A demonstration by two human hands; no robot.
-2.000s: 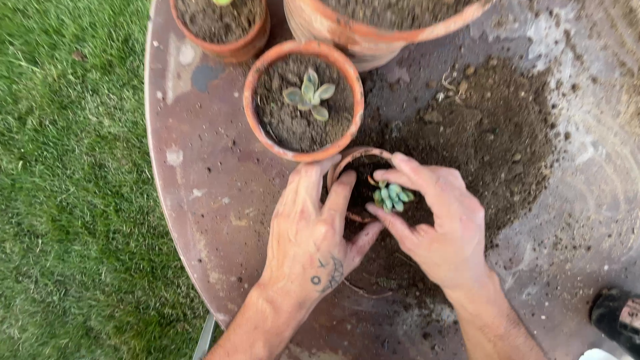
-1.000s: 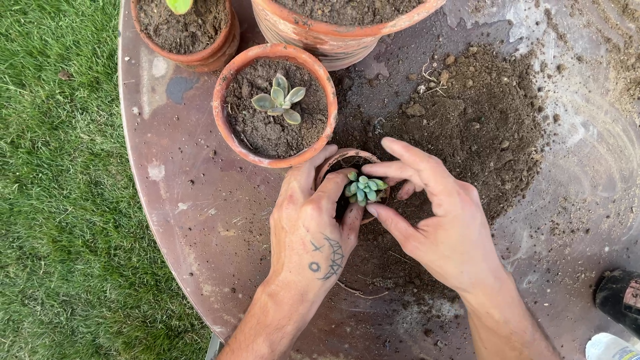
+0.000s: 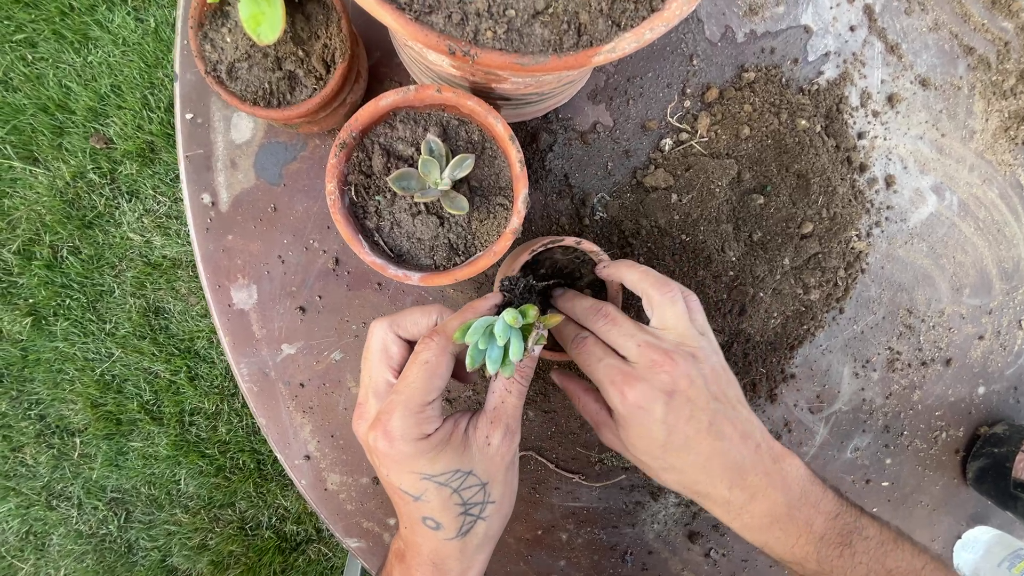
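A small blue-green succulent (image 3: 500,340) is held between the thumb and fingers of my left hand (image 3: 448,432), tilted so that its dark root ball (image 3: 524,294) shows over the left rim of a small terracotta pot (image 3: 610,292). My right hand (image 3: 664,384) has its fingertips at the pot's opening, one near the roots and one on the right rim; nothing is seen in its grasp. Dark soil lines the inside of this pot. Up and to the left stands a larger terracotta pot (image 3: 336,180) with a grey-green succulent (image 3: 432,174) in soil.
A big terracotta pot of soil (image 3: 492,76) and another potted plant (image 3: 262,18) stand at the top. Loose soil (image 3: 752,208) is heaped right of the small pot on the round table (image 3: 264,352). A black object (image 3: 996,468) lies at the right edge, with grass beyond the table's left edge.
The blue-green succulent was in the small pot's opening between both hands; now my left hand holds it at the left rim with its roots showing. My right fingers have moved to the opening.
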